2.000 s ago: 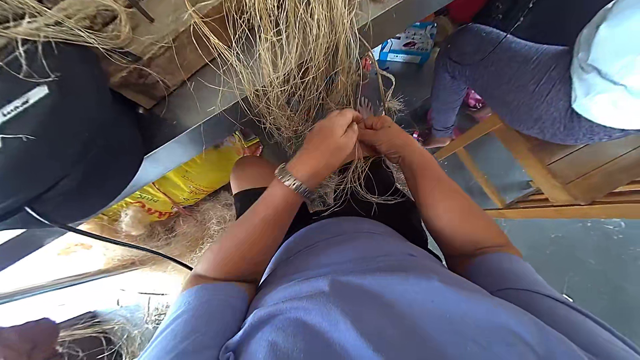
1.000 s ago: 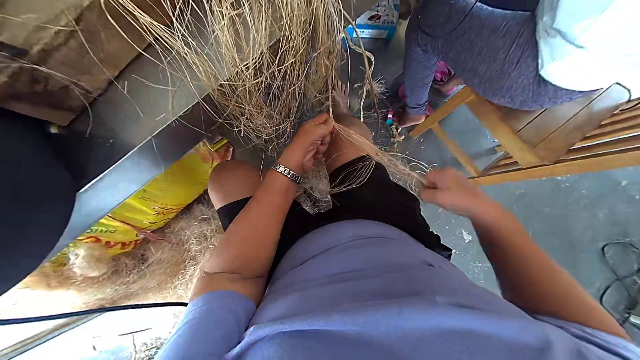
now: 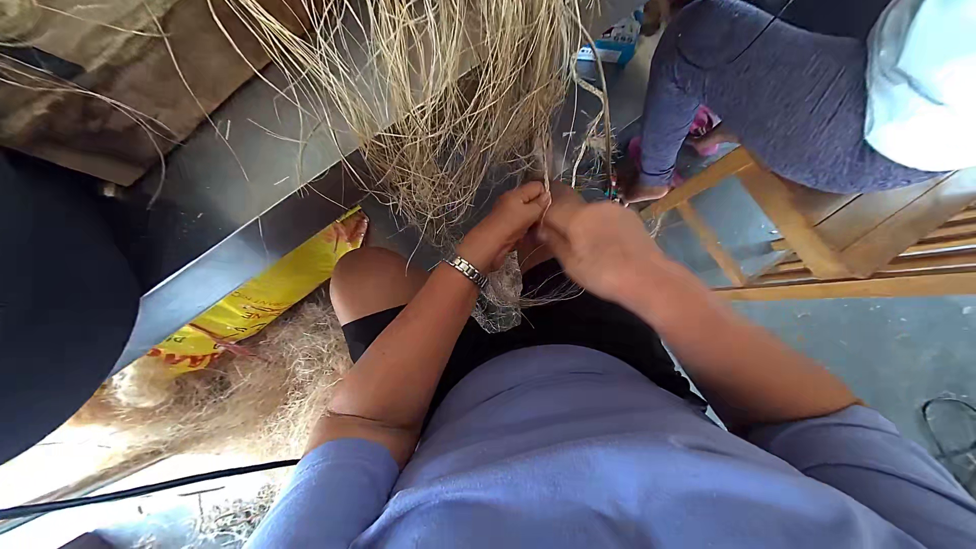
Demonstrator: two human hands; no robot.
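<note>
Pale plant fibers (image 3: pixel 450 114) hang in a loose bundle over the table edge in front of me. My left hand (image 3: pixel 511 221), with a metal-band watch on the wrist, pinches a thin fiber strand (image 3: pixel 546 168) just right of the bundle's lower end. Close against it is my right hand (image 3: pixel 598 236), blurred, its fingers at the same strand; they are partly hidden. Below my left hand, a crumpled piece of clear plastic (image 3: pixel 501 297) lies at my lap. A twisted cord (image 3: pixel 606 114) dangles to the right of the bundle.
The metal table edge (image 3: pixel 244 236) runs diagonally at left, above a yellow printed sack (image 3: pixel 259 305) and a heap of loose fiber (image 3: pixel 252 396). At upper right, another person (image 3: pixel 770 99) is beside a wooden bench (image 3: pixel 823 229). A black cable (image 3: pixel 152 484) crosses lower left.
My right hand was out to the right with strands stretched between both hands a second ago; it has come back in beside my left hand. My left hand stays near the bundle's end.
</note>
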